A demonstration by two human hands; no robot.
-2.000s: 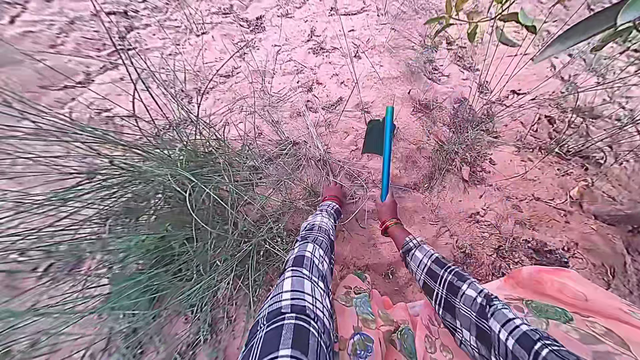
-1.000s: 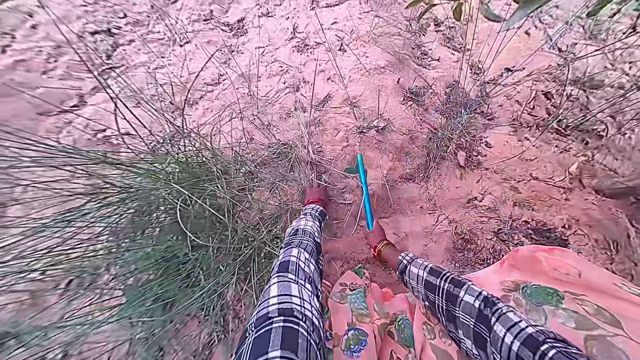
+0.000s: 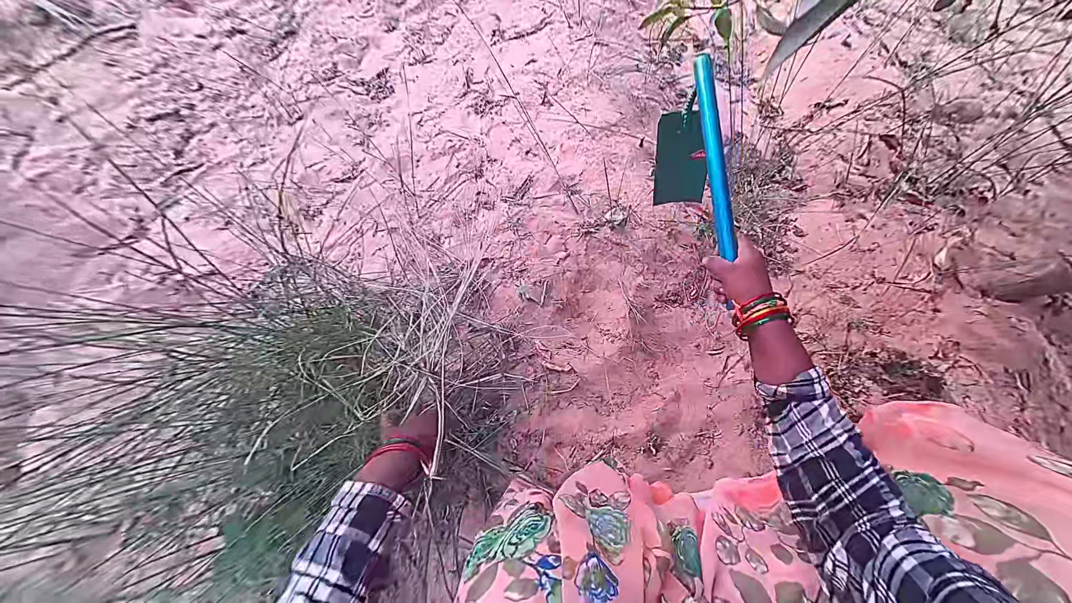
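Observation:
My right hand [image 3: 740,272] is closed around the lower end of the blue handle [image 3: 713,155] of a hand hoe. The hoe's dark flat blade [image 3: 679,159] hangs to the left of the handle's upper part, joined by a curved neck, above the ground. My left hand [image 3: 414,427] is sunk in the right side of a green grass clump [image 3: 310,360]. Dry pale stalks cover its fingers, so whether they grip any stems cannot be seen.
Reddish sandy soil [image 3: 620,352] with dry litter lies between my hands. A leafy branch [image 3: 804,38] hangs at the top right, above thin dry stems. Floral pink cloth [image 3: 712,536] spreads along the bottom edge, near the soil.
The hoe has been raised off the ground, its blade now in full view. My right hand has moved forward and right. My left hand has gone left and back into the grass clump.

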